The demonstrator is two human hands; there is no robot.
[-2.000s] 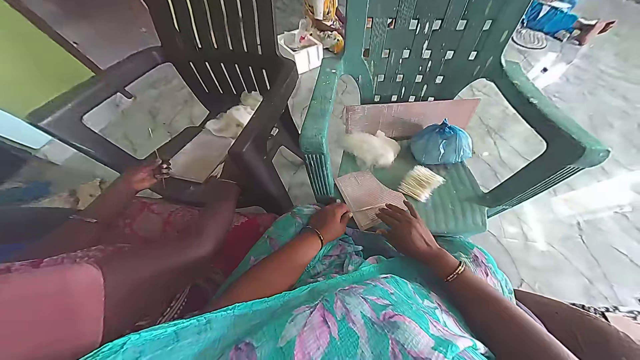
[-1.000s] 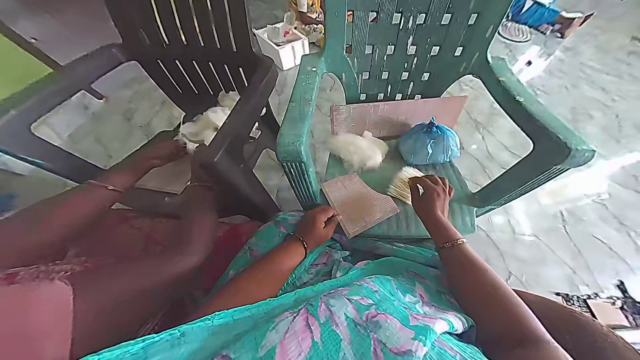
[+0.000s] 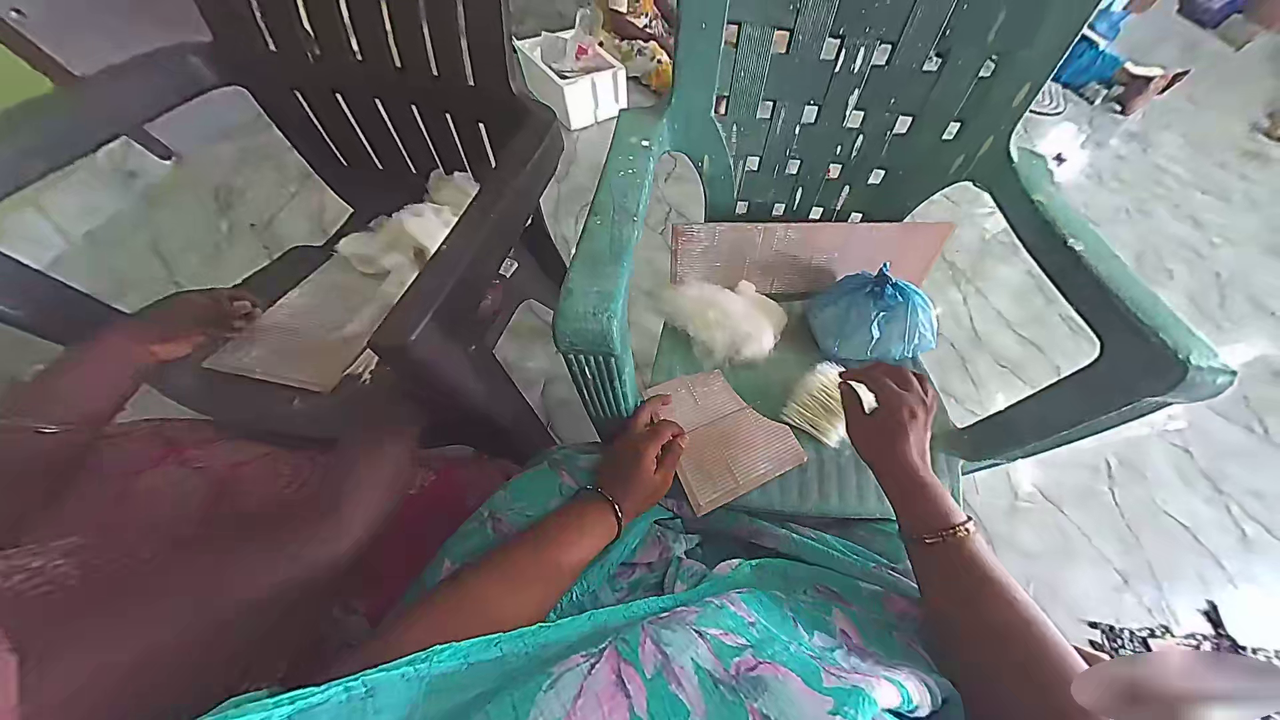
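Observation:
My left hand (image 3: 645, 455) grips the left edge of a ribbed cardboard piece (image 3: 735, 445) at the front of the green plastic chair's seat (image 3: 840, 490). Beside a bundle of thin cream cotton wicks (image 3: 815, 402), my right hand (image 3: 892, 420) has its fingertips closed on a small whitish piece, probably cotton. Behind the cardboard lies a fluffy tuft of raw cotton (image 3: 735, 320). A knotted blue plastic bag (image 3: 872, 315) rests just behind the wicks. At the back of the seat a longer cardboard strip (image 3: 800, 250) leans against the backrest.
On my left, another person's hands work over a cardboard sheet (image 3: 290, 335) on a dark plastic chair (image 3: 470, 300), with cotton (image 3: 415, 235) on it. A white box (image 3: 575, 85) stands on the floor behind. The green chair's armrests (image 3: 600, 250) flank the seat.
My right hand has moved from the cardboard to beside the wick bundle, where it now pinches a whitish piece. My left hand stays on the cardboard. The neighbour's hand has moved off the cotton.

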